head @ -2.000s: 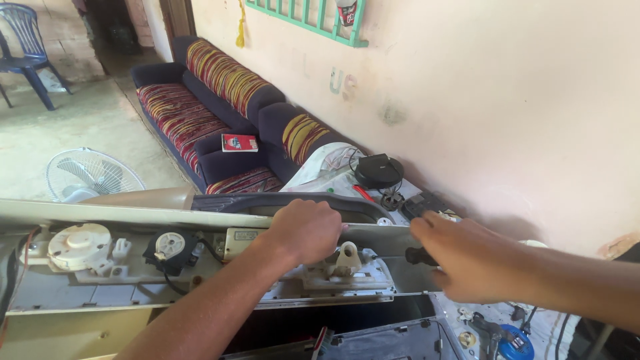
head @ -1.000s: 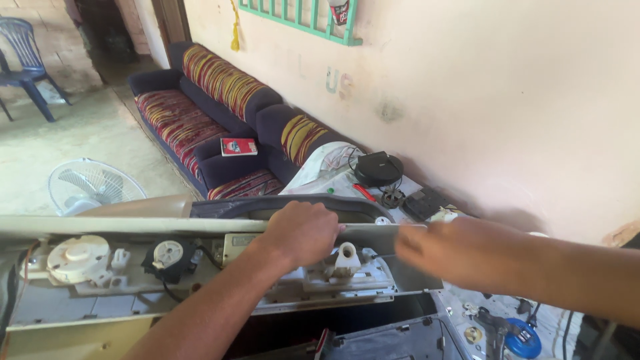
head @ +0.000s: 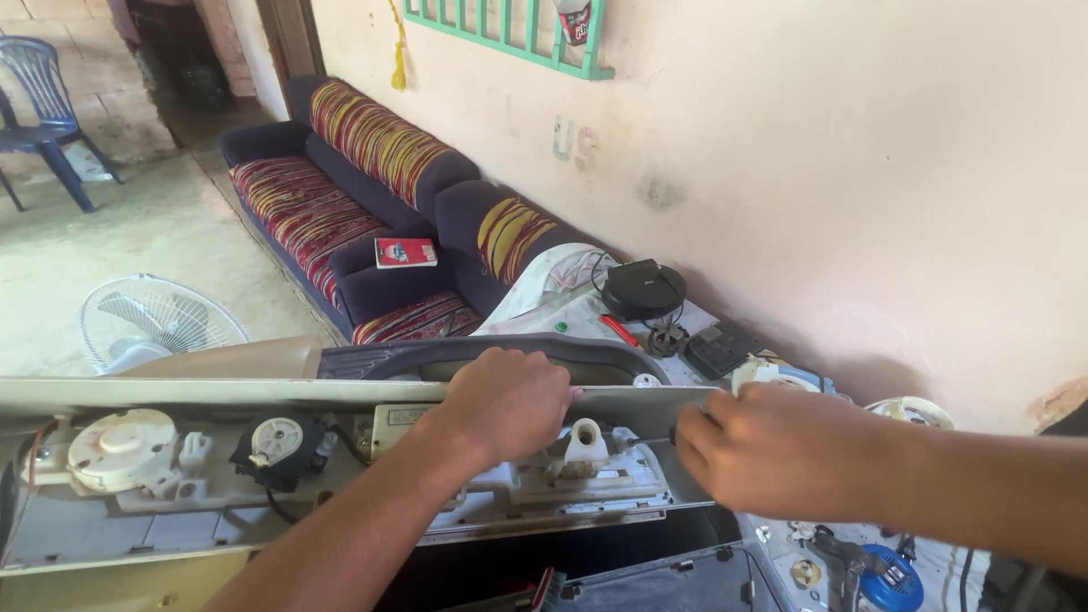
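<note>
An open appliance control panel [head: 340,501] lies across the lower view, its inner side up. It carries a round white timer-like part [head: 121,450], a black part with a white dial [head: 278,442] and a white plastic bracket [head: 586,444]. My left hand [head: 510,406] is closed over the panel's far edge, left of the bracket. At the panel's right end is my right hand [head: 722,438], its fingers curled around a dark handle, mostly hidden; a thin metal shaft points left from it toward the bracket.
Beyond the panel, a cloth-covered table [head: 544,297] holds a black round device [head: 643,289], a red tool [head: 620,331] and a black case [head: 722,347]. Tools and a blue round part [head: 891,580] lie at lower right. A white fan [head: 161,323] stands left; a sofa [head: 340,195] lines the wall.
My right hand has shifted around the panel's right end, and the metal shaft now shows pointing left. My left hand has stayed at the far edge.
</note>
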